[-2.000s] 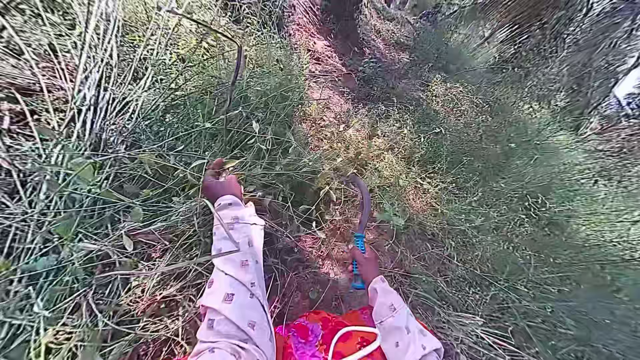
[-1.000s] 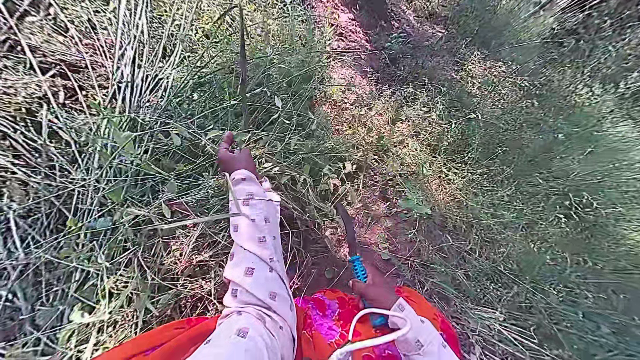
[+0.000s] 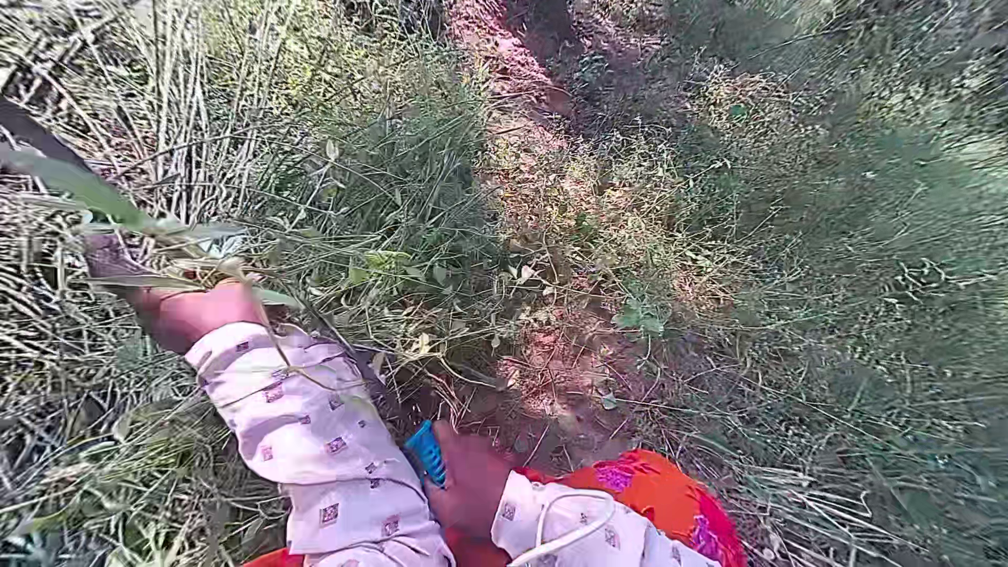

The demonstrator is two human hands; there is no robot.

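My left hand (image 3: 185,307) is at the left, closed round some green grass stems (image 3: 181,236) whose blades lie across the fingers. Low in the middle, my right hand (image 3: 468,480) grips the blue handle (image 3: 427,453) of a sickle. Part of the sickle's dark curved blade (image 3: 366,374) shows beside my left forearm, and that forearm hides some of it. Both sleeves are pale with small printed squares.
Tall dry stalks (image 3: 189,102) and tangled grass cover the left side. A strip of reddish bare soil (image 3: 512,87) runs up the middle, with low weeds (image 3: 606,213) on it. More grass spreads over the right. A white cord (image 3: 571,535) crosses my right sleeve above orange cloth (image 3: 669,488).
My left hand has moved left and now has stems in it. The sickle in my right hand has turned from pointing up ahead to slanting left, beside my left forearm.
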